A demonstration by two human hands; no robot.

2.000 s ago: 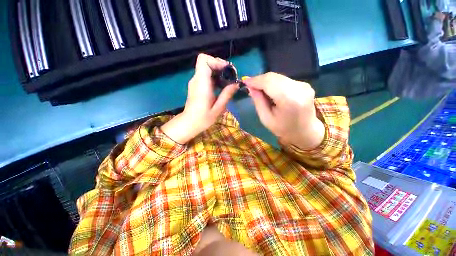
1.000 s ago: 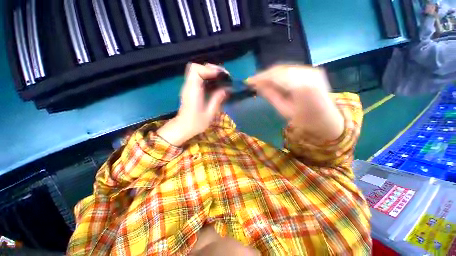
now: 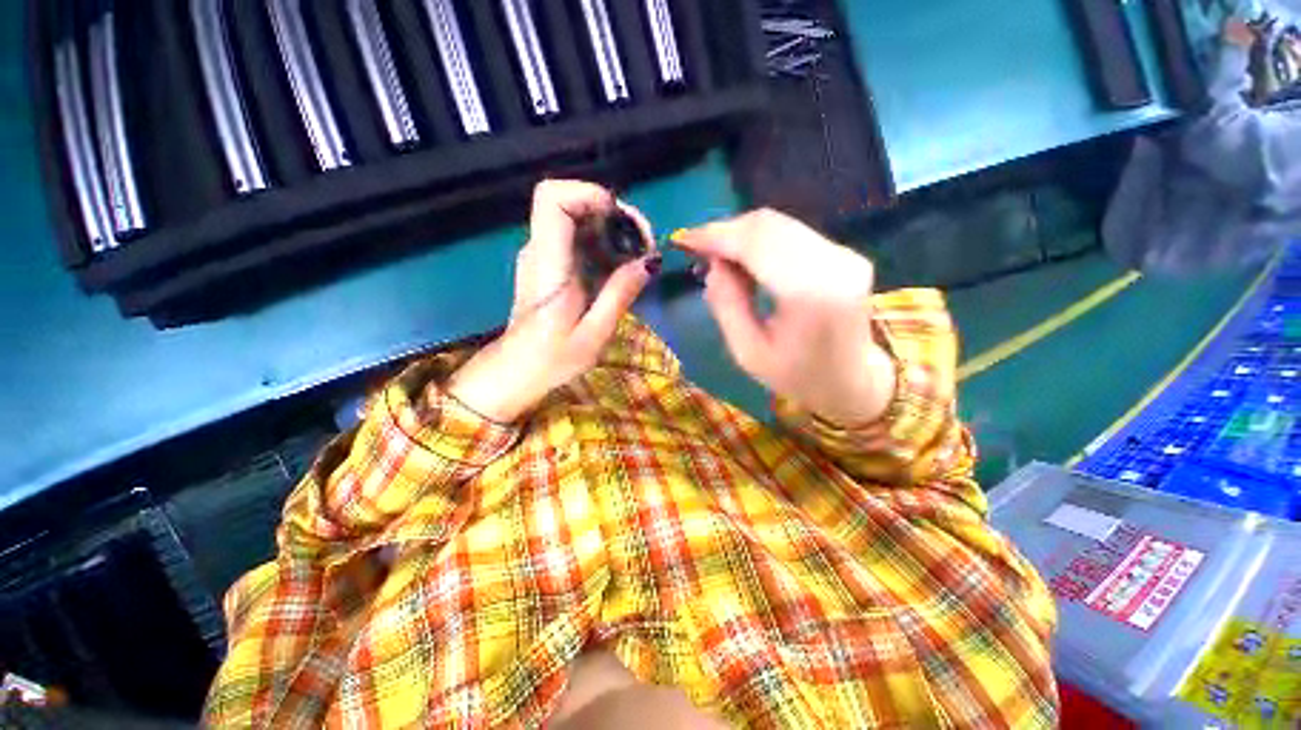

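Observation:
A small round black end piece (image 3: 622,235) is held between the thumb and fingers of my left hand (image 3: 559,278), in front of my chest near the bench edge. My right hand (image 3: 800,298) is just to its right, thumb and index finger bent towards the piece, with a small gap between the hands. A tiny yellow spot shows at the right index fingertip; whether the fingers pinch a fine part is too small to tell.
A black slotted foam tray (image 3: 271,228) with rows of silver bars (image 3: 308,89) lies on the teal bench (image 3: 343,321). A dark pad (image 3: 813,150) with fine silvery pieces is right of it. A grey lidded box (image 3: 1049,535), blue crates (image 3: 1213,442) and another person's grey sleeve (image 3: 1191,193) are at right.
My left hand has moved slightly left with the black piece. My right hand touched the piece two seconds ago, swung right in a blur, and is now back close but apart.

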